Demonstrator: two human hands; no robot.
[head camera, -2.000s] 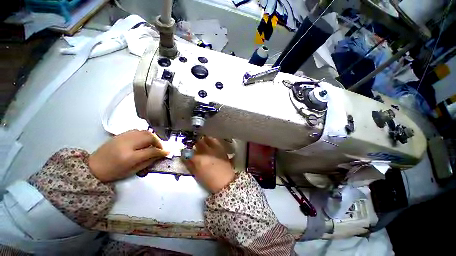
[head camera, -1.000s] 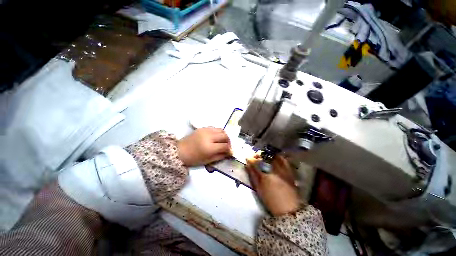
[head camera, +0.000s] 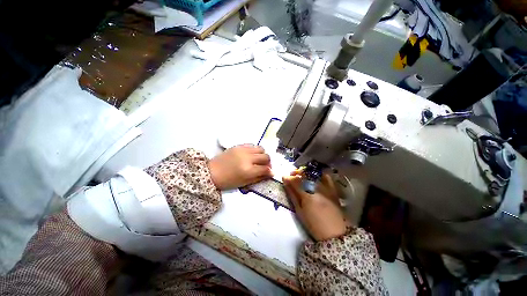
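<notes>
A white cut piece (head camera: 279, 165) lies on the bed under the needle area of the cream sewing machine (head camera: 399, 144); glare blurs its outline. My left hand (head camera: 241, 166) is left of the presser foot, with its fingertips closed on the piece's near edge. My right hand (head camera: 318, 203) is just right of it, fingertips pressed down on the piece beside the presser foot (head camera: 312, 169). The needle itself cannot be made out. White strips (head camera: 140, 202) are looped around my left forearm, over the floral oversleeve.
A large white work pile (head camera: 63, 127) lies left of the table. Loose white strips (head camera: 257, 49) lie at the far edge. Brown plastic-covered cardboard (head camera: 124, 55) and a blue basket (head camera: 196, 8) are beyond. A dark, glossy rectangle (head camera: 382, 222) lies beneath the machine arm.
The view has swung left, so the machine sits further right in the picture and the left pile shows. Both hands stay at the presser foot, still on the white piece.
</notes>
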